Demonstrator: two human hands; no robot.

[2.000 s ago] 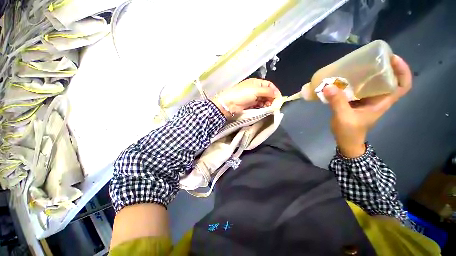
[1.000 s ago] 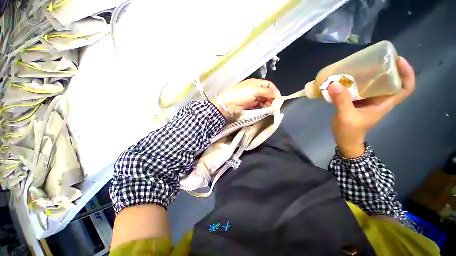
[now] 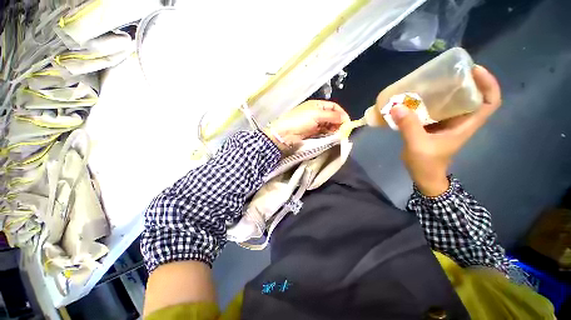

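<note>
My right hand (image 3: 438, 134) holds a translucent squeeze bottle (image 3: 438, 84) with a white and orange label, tilted with its thin nozzle (image 3: 358, 124) pointing left. The nozzle tip is at the end of the zipper on a beige bag (image 3: 269, 200). My left hand (image 3: 310, 122) holds the bag's upper right end by the zipper; its fingertips are partly hidden. The zipper (image 3: 307, 152) runs along the bag's top. The bag lies against my dark apron, its strap (image 3: 266, 237) looping below.
A long white table (image 3: 169, 87) with a yellow-stained edge lies ahead and left. A stack of beige bags with yellow edges (image 3: 56, 112) fills its left side. Clear plastic (image 3: 416, 34) lies beyond the table edge. A brown box (image 3: 551, 231) and a blue item are at lower right.
The bottle and my right hand have moved left, so the nozzle is closer in at the zipper end. My left hand has stayed almost in place on the bag.
</note>
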